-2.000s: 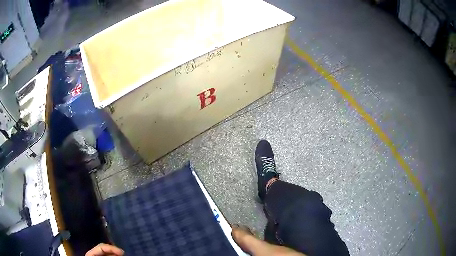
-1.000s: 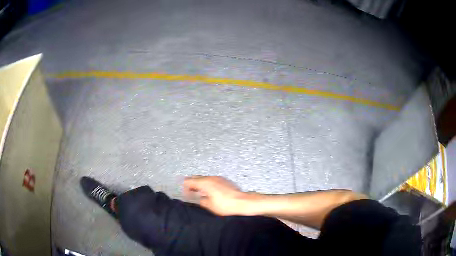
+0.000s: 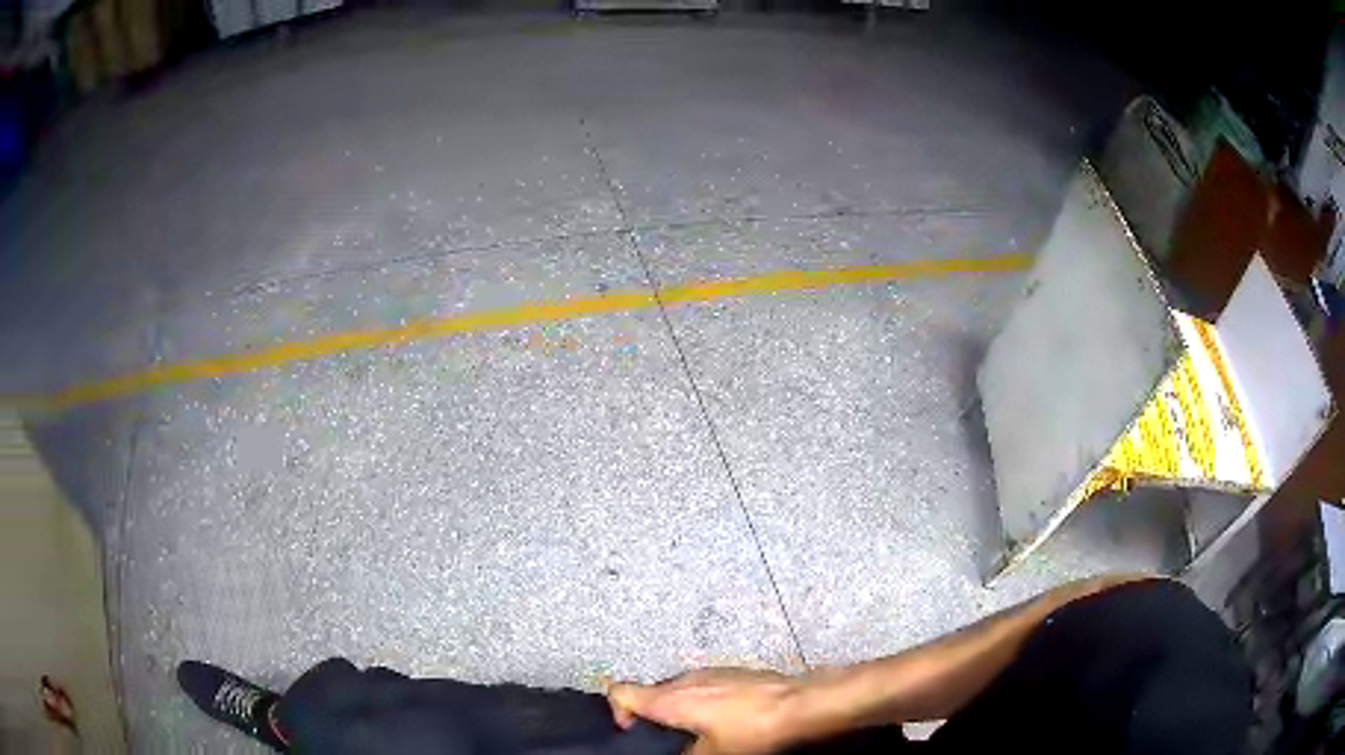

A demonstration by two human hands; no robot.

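Note:
My right hand (image 3: 723, 704) is low in the middle of the picture, on or just above the dark trouser leg (image 3: 472, 714). Its forearm comes in from the right out of a black sleeve. No object shows in it; its fingers are partly cut off or hidden at the lower edge. My left hand is out of the picture. The cream fabric bin (image 3: 52, 590) is cut off at the left edge, with part of its red letter showing.
A grey-panelled trolley or box (image 3: 1069, 376) with bright yellow-and-white contents (image 3: 1180, 428) stands at the right. Brown items (image 3: 1224, 221) lie behind it. A yellow line (image 3: 546, 314) crosses the speckled floor. A dark shoe (image 3: 229, 698) is at lower left.
The view has swung right, away from the sewing table and plaid pad. The bin has slid to the left edge and the trolley has come into view. My right hand is off the pad's edge.

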